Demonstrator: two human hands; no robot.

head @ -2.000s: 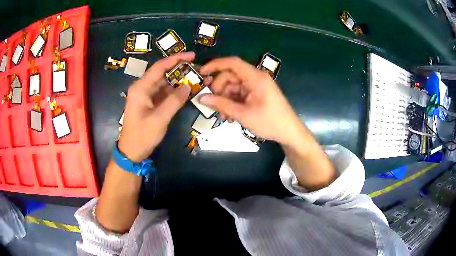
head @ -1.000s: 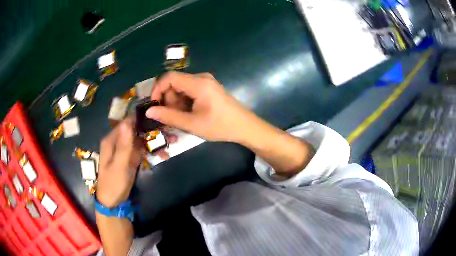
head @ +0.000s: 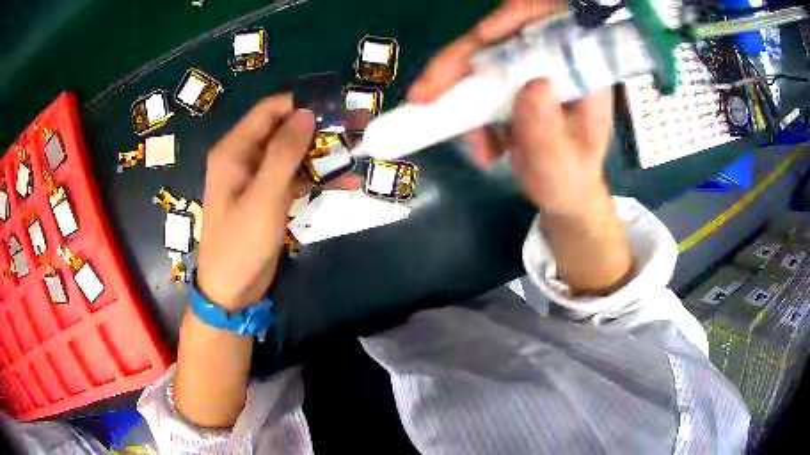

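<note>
My left hand [head: 258, 187] holds a watch housing [head: 329, 165] with a dark display module [head: 320, 96] raised above it, joined by an orange-gold flex cable [head: 330, 144]. My right hand [head: 555, 133] grips a thick white glue syringe [head: 453, 111] with a green cap [head: 655, 40]. The syringe's narrow tip points left, close to the housing's right edge; whether it touches cannot be told. The syringe and right hand are blurred. A white paper piece [head: 346, 216] lies below the left hand's work, with another watch housing [head: 391, 179] at its upper right.
Several watch housings [head: 250, 49] lie on the dark green surface beyond my hands. Loose display modules [head: 177, 231] lie left of my left hand. A red tray [head: 133, 360] with display modules is at far left. A white perforated board [head: 679, 115] and hoses are at right.
The right hand has left the housing and now holds the glue syringe. The display module now stands raised off the housing in the left hand. The camera view has turned and shifted.
</note>
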